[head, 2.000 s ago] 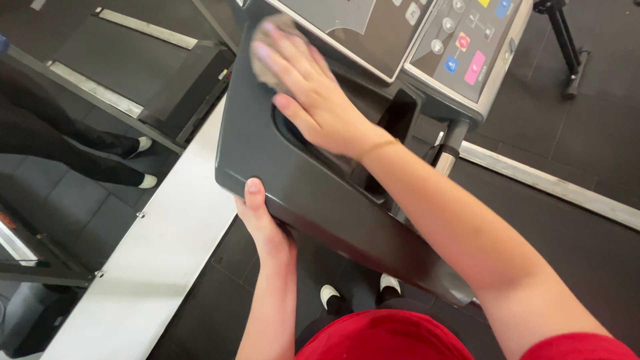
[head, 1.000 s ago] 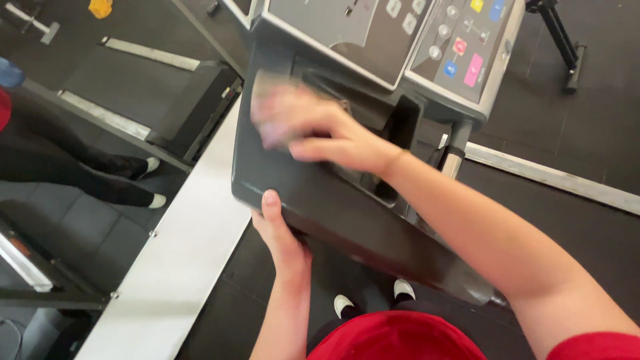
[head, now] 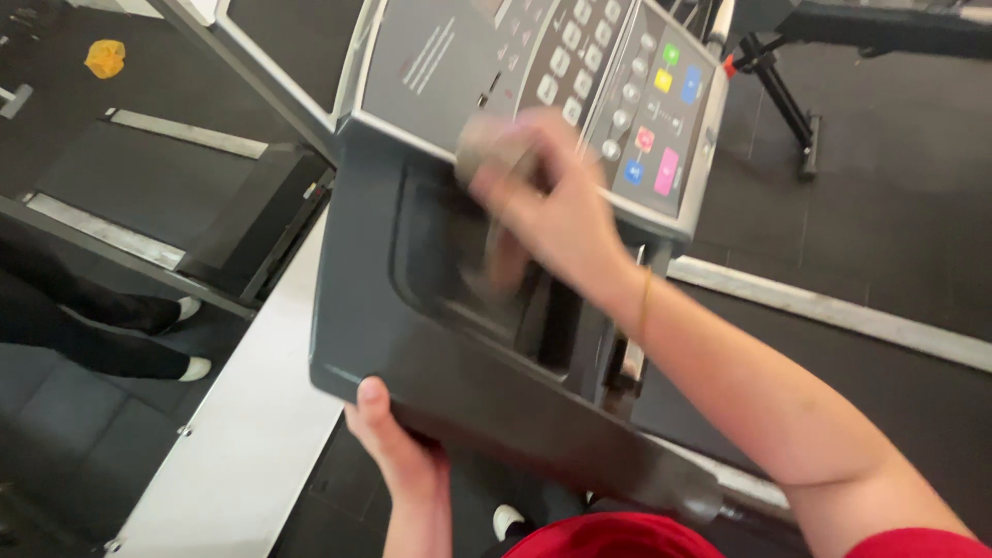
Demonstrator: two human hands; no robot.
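My right hand [head: 554,198], blurred, holds a greyish cloth [head: 492,151] at the lower edge of a treadmill console's button panel [head: 566,70]. Beneath it lies a recessed tray [head: 442,248] in the dark plastic housing [head: 356,294]. My left hand [head: 395,442] grips the housing's near left corner, thumb on top and its fingers hidden below. Coloured and round buttons cover the right part of the panel [head: 651,124].
A mirror on the left shows a treadmill [head: 186,186], dark-clothed legs [head: 93,333] and a yellow item [head: 105,59]. A white ledge [head: 232,418] runs below it. On the right are the treadmill's side rail [head: 837,314] and a black equipment leg [head: 783,101].
My right hand has moved with the cloth from the housing's left surface to the lower edge of the button panel. My left hand still grips the near left corner.
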